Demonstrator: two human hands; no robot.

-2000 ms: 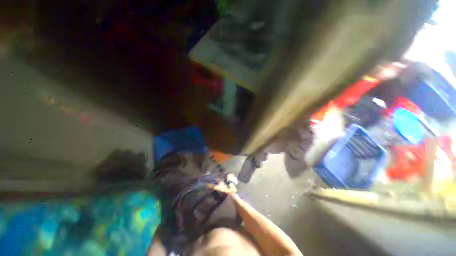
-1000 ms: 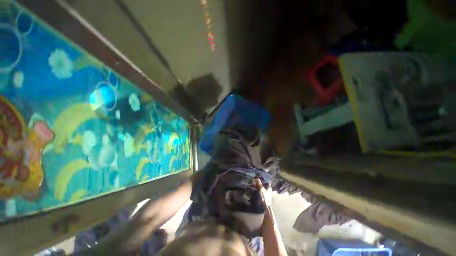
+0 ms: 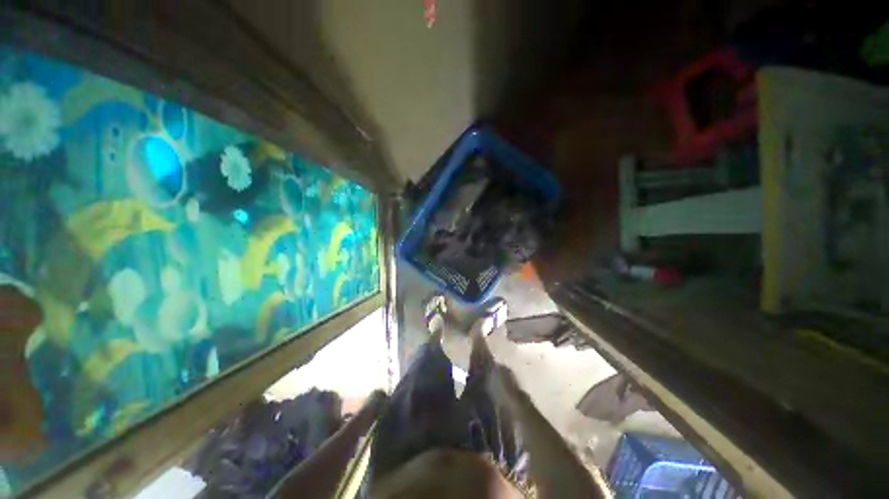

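A blue plastic crate stands on the floor ahead of my feet, holding a heap of dark brown-black cloth. Some cloth lies up to its right rim. My left forearm reaches in from the bottom edge; my left hand is small and blurred beside my left leg. My right arm hangs beside my right leg; my right hand is dark and blurred. No cloth shows in either hand, but the fingers cannot be made out. Both hands are well short of the crate.
A patterned turquoise surface fills the left. Dark cloth heaps lie below it. At right are a long edge, a pale frame and a red object. Dark pieces and another blue crate are at lower right.
The armful of dark cloth held before my body has gone from my hands; dark cloth now lies in the blue crate. My arms have lowered to my sides, and my feet show.
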